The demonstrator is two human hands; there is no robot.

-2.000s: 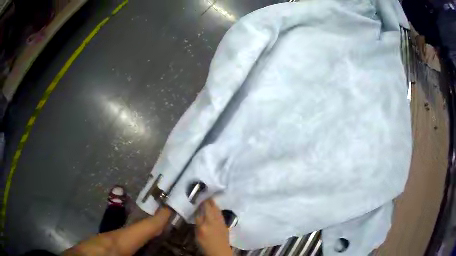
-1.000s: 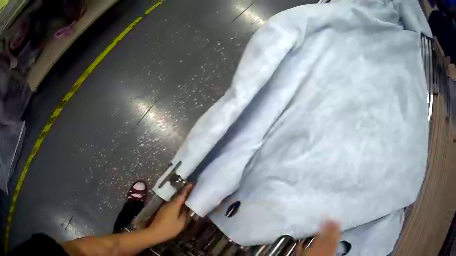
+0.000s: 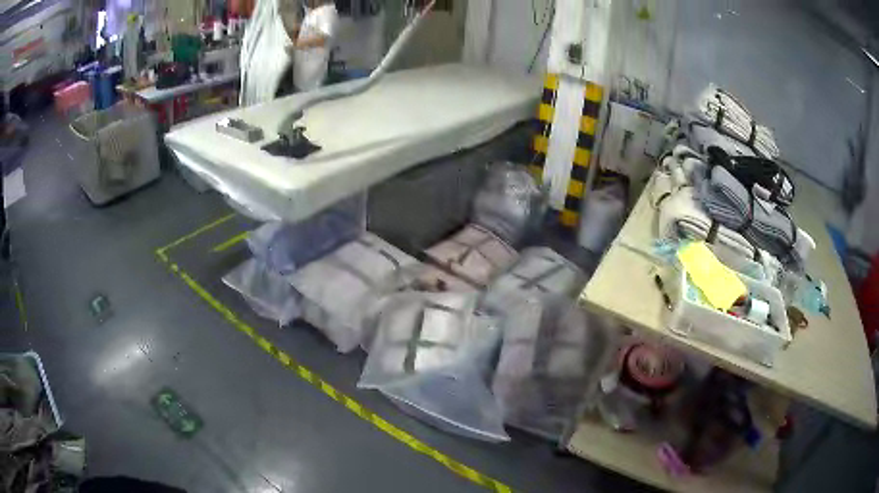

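Observation:
Neither of my hands is in view, and the pale cloth and rack are out of the picture. Nearest in front are several clear plastic bags of packed goods (image 3: 434, 351) with dark straps, lying on the grey floor. To the right, a light wooden table (image 3: 617, 274) holds a white plastic box (image 3: 728, 323) with a yellow sheet and small items in it. Piles of strapped, rolled grey and white goods (image 3: 742, 207) lie behind the box.
A large pale padded table (image 3: 405, 120) with a hose stands behind the bags. A pillar (image 3: 569, 144) has yellow and black stripes. A white bin (image 3: 116, 154), yellow floor lines (image 3: 318, 385) and a container edge (image 3: 46, 390) are at left. A person (image 3: 313, 48) stands far back.
The view has swung away from the cloth and bars to the workshop floor and tables. Both hands, seen before at the cloth edge, are now out of the picture.

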